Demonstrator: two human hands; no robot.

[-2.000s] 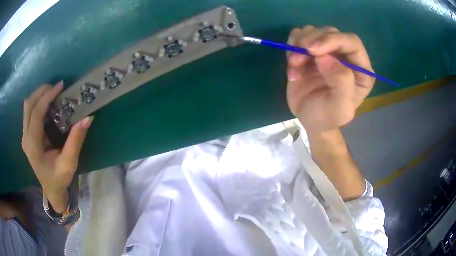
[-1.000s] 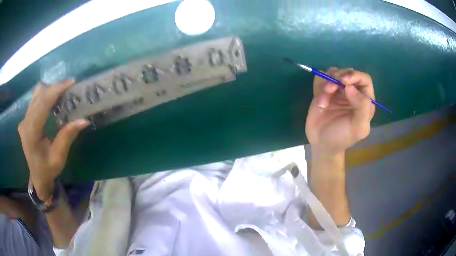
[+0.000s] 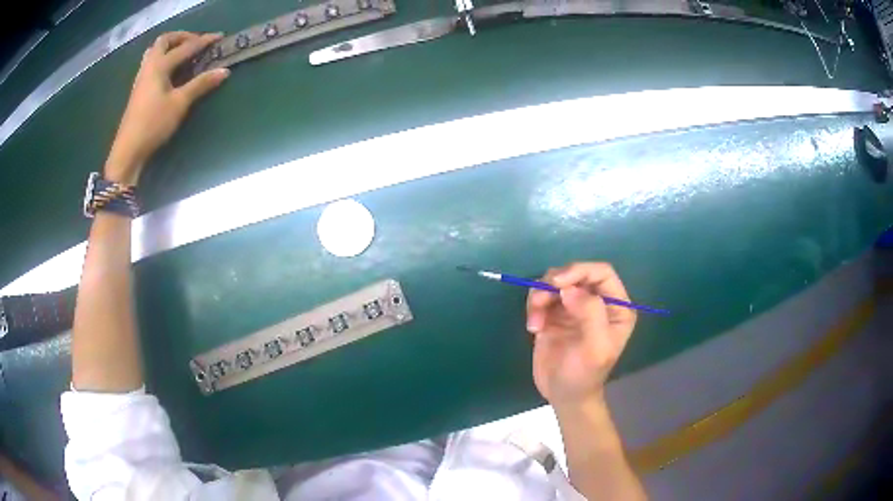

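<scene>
One six-insert metal block (image 3: 305,338) lies on the green bench top in front of me, untouched. My left hand (image 3: 166,98) reaches over the white strip. Its thumb and fingers are around the left end of a second such block (image 3: 284,31), cut off by the top edge. My right hand (image 3: 583,328) holds the thin blue brush (image 3: 519,282) above the bench, to the right of the near block. The brush's dark tip points left and touches neither block. A white disc (image 3: 346,228) lies between the near block and the strip.
The long white strip (image 3: 470,137) crosses the bench. Beyond it lie long silver metal bars (image 3: 392,41) at the top. A dark ribbed item (image 3: 39,318) sits at the left edge. Grey floor with yellow lines (image 3: 725,421) shows at lower right.
My left hand has moved from the near side to beyond the white strip. The view has shifted, bringing the far side and silver bars into sight. My right hand still holds the brush.
</scene>
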